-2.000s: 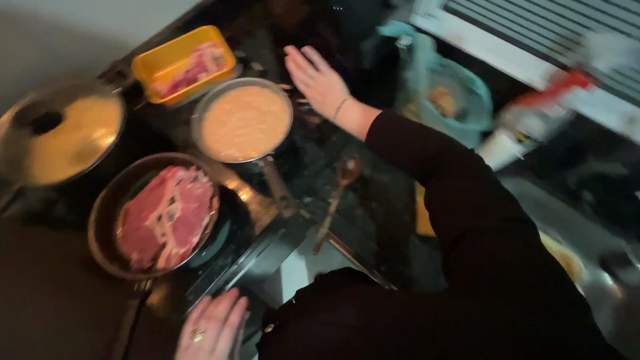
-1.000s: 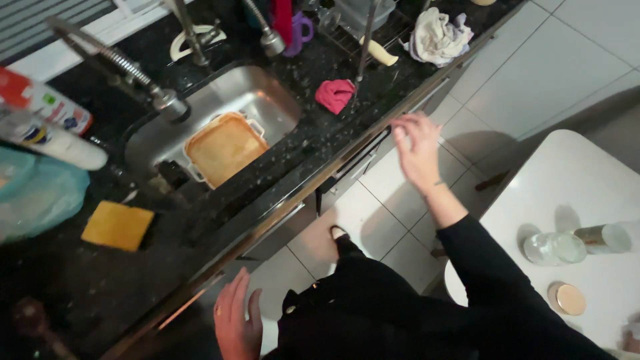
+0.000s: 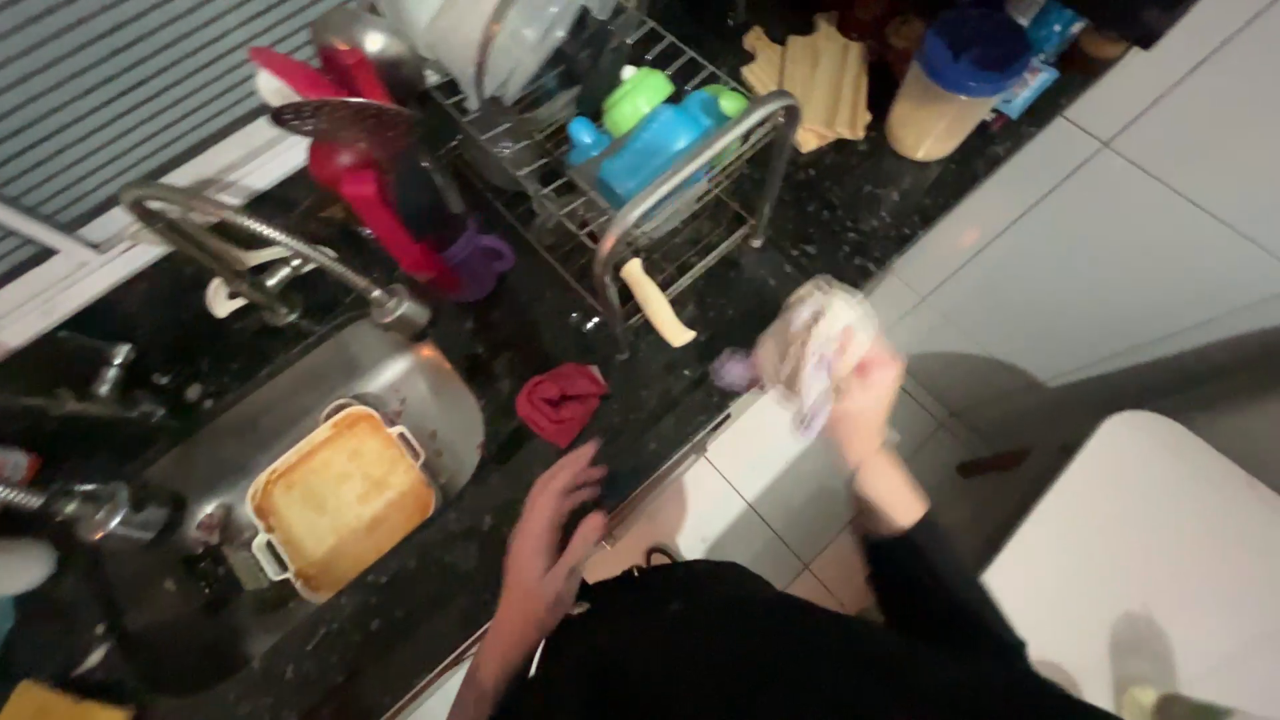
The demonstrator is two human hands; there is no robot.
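My right hand (image 3: pixel 862 400) grips a crumpled whitish cloth (image 3: pixel 815 335) with purplish parts, held at the front edge of the dark speckled countertop; the cloth is blurred. My left hand (image 3: pixel 555 535), its fingers apart and holding nothing, is over the counter edge, just below a crumpled red cloth (image 3: pixel 562 402). Left of that hand, a white two-handled baking dish (image 3: pixel 340 495) with a browned inside sits in the steel sink (image 3: pixel 445 420). A curved cream-coloured handle (image 3: pixel 657 303) lies by the dish rack's near corner.
Beyond the red cloth stands a wire dish rack (image 3: pixel 690 255) with blue and green plastic items. A spring faucet (image 3: pixel 290 240) arches over the sink beside red utensils (image 3: pixel 375 210). A blue-lidded container (image 3: pixel 945 95) and wooden pieces (image 3: pixel 815 80) stand farther back. A white table (image 3: pixel 1150 540) is at right.
My right hand was empty one second ago and now holds the whitish cloth, which lay on the counter then. My left hand has moved up toward the red cloth. The view has swung from the stove to the sink.
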